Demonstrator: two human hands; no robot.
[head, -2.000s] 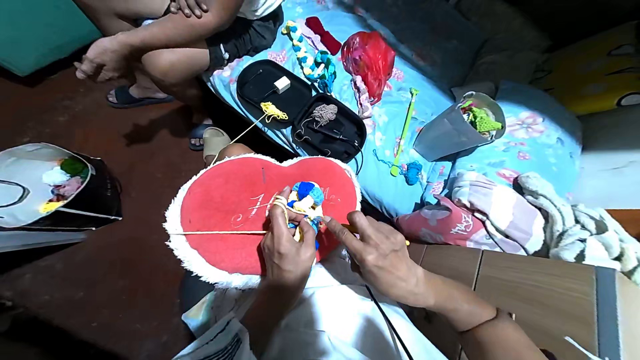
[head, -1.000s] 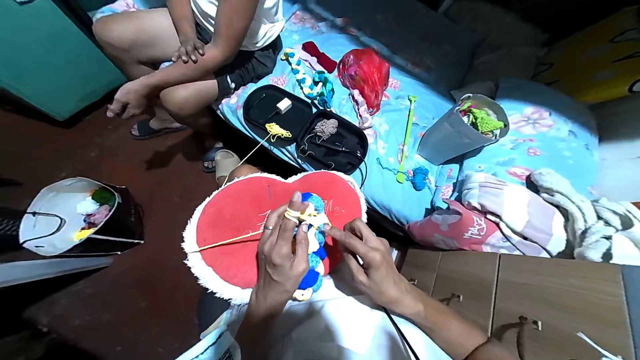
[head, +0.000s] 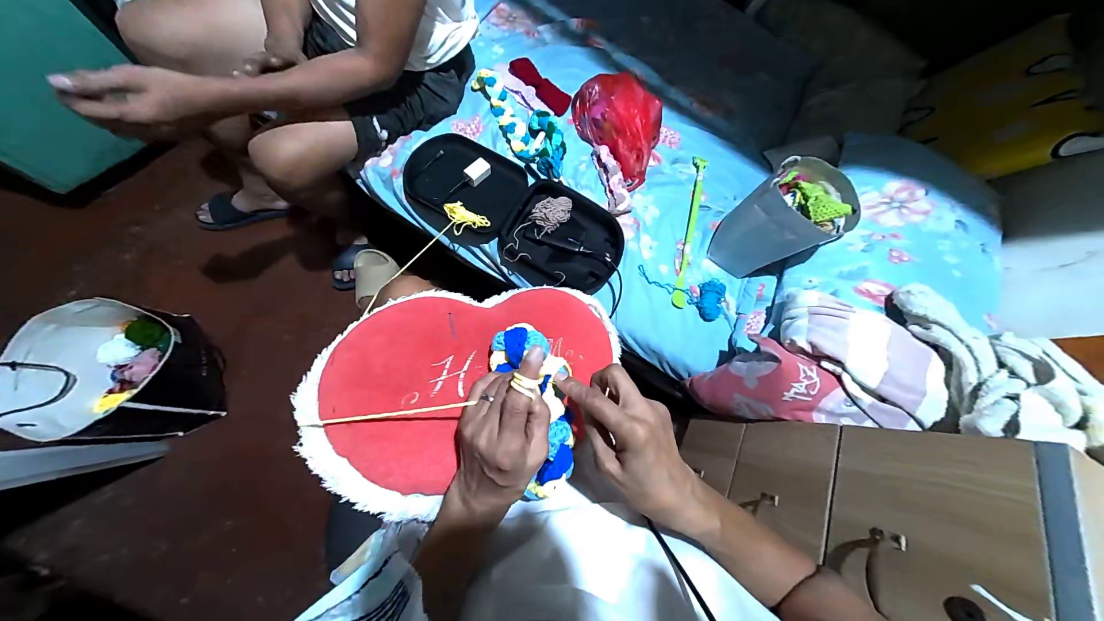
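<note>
Over a red heart-shaped cushion (head: 379, 371) with white fluffy trim, my left hand (head: 504, 431) pinches a braided piece of blue, light blue and cream yarn (head: 556, 461). Pale yellow yarn (head: 392, 414) wraps around a left finger and stretches left across the cushion; another stretch runs up to a small yellow yarn bundle (head: 466, 216) in an open black case (head: 470, 185). My right hand (head: 634, 440) has its fingertips at the braid's upper right side, close to the left fingertips. Whether it grips a tool there is hidden.
On the bed stand a grey bin (head: 750, 228), a green stick-like tool (head: 690, 233), blue yarn (head: 711, 299) and a red plastic bag (head: 617, 121). Another person (head: 345, 86) sits at upper left. A bag with yarn balls (head: 194, 379) is at left, wooden drawers (head: 931, 509) at lower right.
The seated person's forearm and hand have lifted and reached out left. My hands stay at the braid, which shows more below my left hand than two seconds ago.
</note>
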